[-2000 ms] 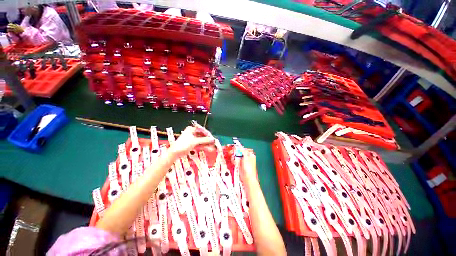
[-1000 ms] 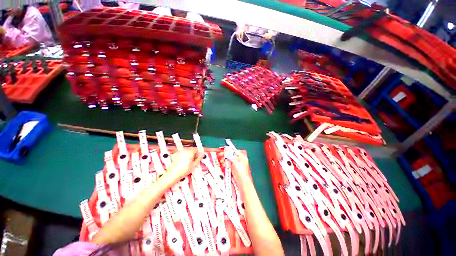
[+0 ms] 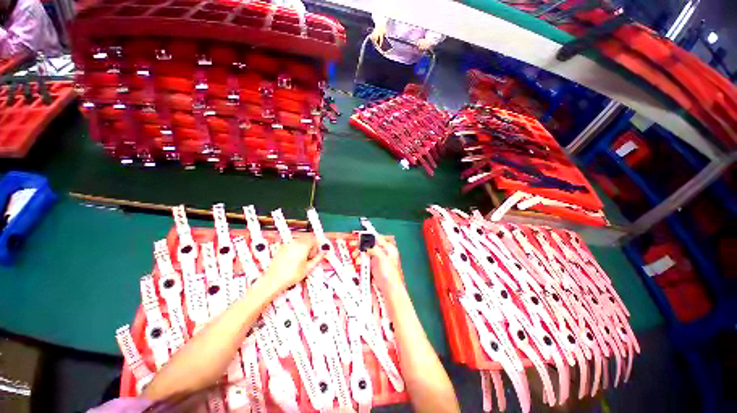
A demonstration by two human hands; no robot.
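A red tray in front of me holds rows of smartwatches with pale straps, most lying face down with round dark sensor dots. My left hand is at the tray's back middle, its fingertips on a face-down watch. My right hand is at the back right corner and holds a smartwatch upright with its dark square screen showing and its pale strap hanging down.
A second tray of pale-strapped watches lies at right. A tall stack of red trays stands behind. Dark-strapped watches lie at back right, a blue bin at left. A shelf crosses overhead. A person is beyond the bench.
The view has shifted slightly. My left hand has moved from above the tray down to a watch at its back. The watch in my right hand now shows its dark screen.
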